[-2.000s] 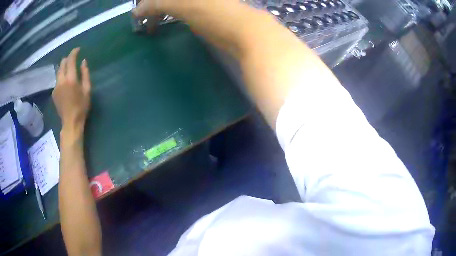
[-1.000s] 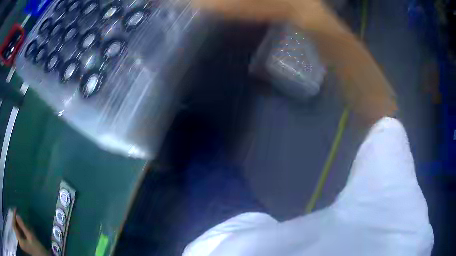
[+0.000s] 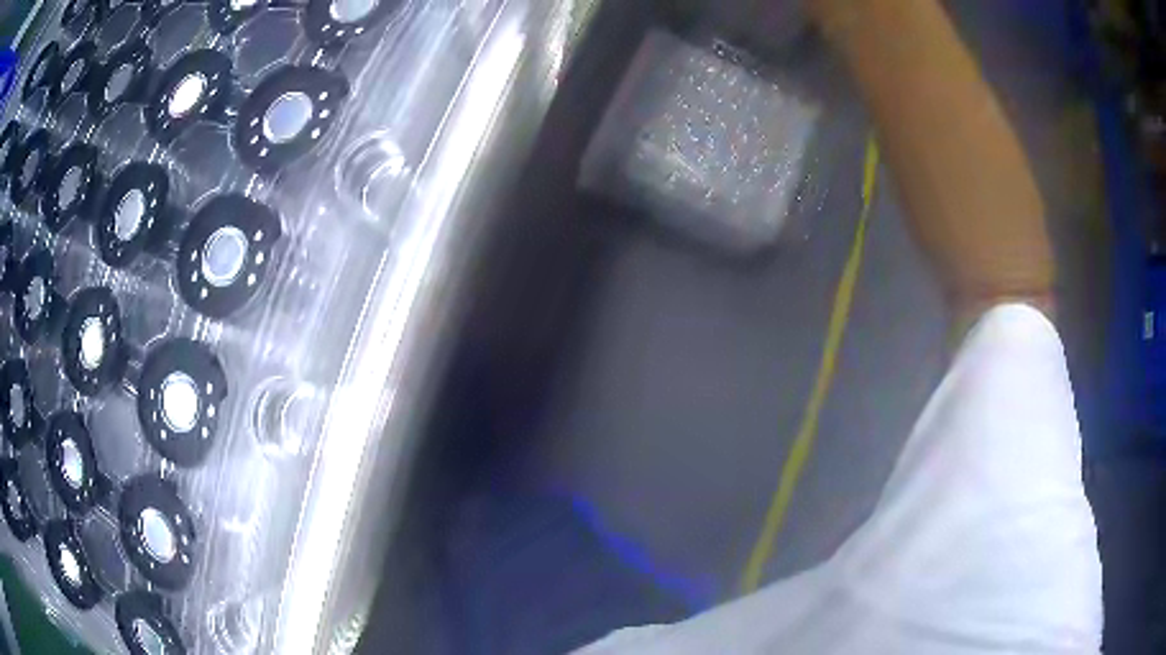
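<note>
A large clear blister tray (image 3: 326, 294) fills the left of the view, on top of a shiny clear stack. Its round pockets hold several rows of black ring parts (image 3: 224, 256) with small holes and bright silver-white centres. Some pockets between the rings hold no ring. My right forearm (image 3: 953, 154) reaches up to the top edge at the upper right; my right hand is cut off by that edge, so what it does is hidden. My left hand is out of the picture.
A pale translucent dimpled block (image 3: 722, 147) stands low beyond the tray. A yellow line (image 3: 825, 371) runs along the grey floor (image 3: 678, 384). A small piece of green mat (image 3: 38, 621) shows at the lower left. A blue edge shows at the bottom middle.
The view has swung right and closer to the blister tray, which now looks larger. My left hand, the strip holder and the green label have left the picture. My right arm still reaches upward.
</note>
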